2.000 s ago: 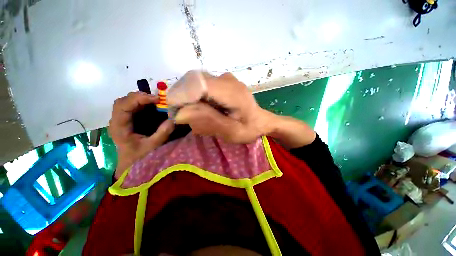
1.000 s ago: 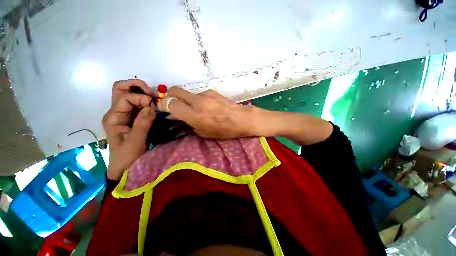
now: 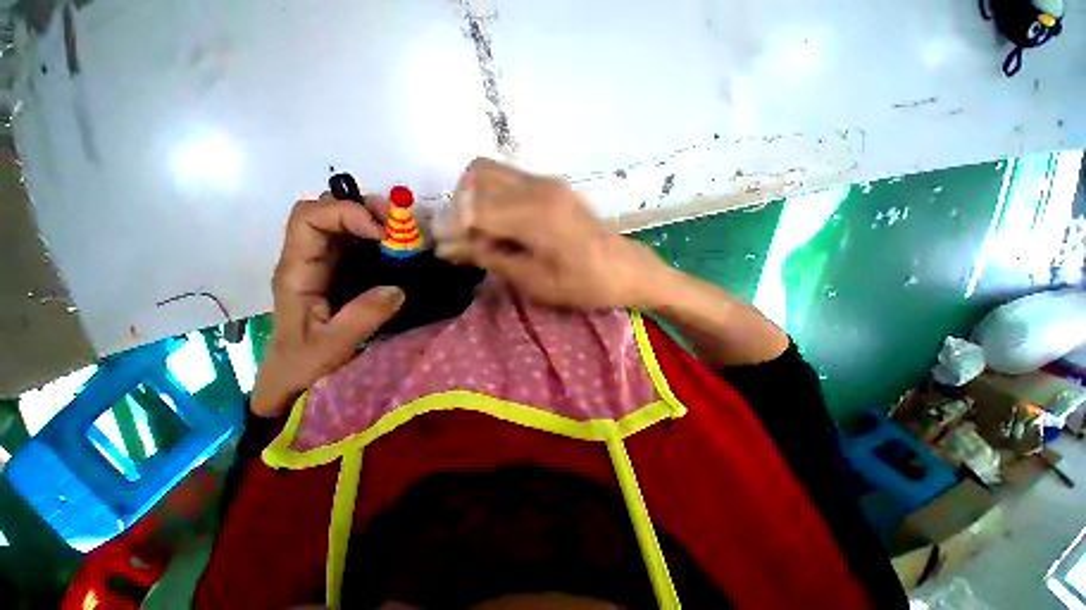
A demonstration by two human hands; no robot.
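A black plush penguin (image 3: 411, 290) rests against the pink dotted apron (image 3: 476, 363) at the table's edge. A small cone hat (image 3: 403, 223), striped red, yellow and orange with a red tip and blue base, stands upright on it. A black hanging loop (image 3: 344, 187) sticks up at its left. My left hand (image 3: 322, 286) holds the penguin from the left, thumb in front. My right hand (image 3: 536, 232) is just right of the hat, blurred, fingers bent together. Whether it pinches a needle or thread cannot be made out.
The worn white table (image 3: 298, 72) spans the top. Another black penguin toy (image 3: 1022, 22) lies at its far right. A thin dark hooked piece (image 3: 197, 296) is at the left edge. Blue stools stand at lower left (image 3: 72, 465) and right (image 3: 896, 474). A white bag and cardboard are at right.
My right hand has moved off the hat to its right, so the hat shows fully. My left fingers have opened out around the penguin, and the loop stands up again.
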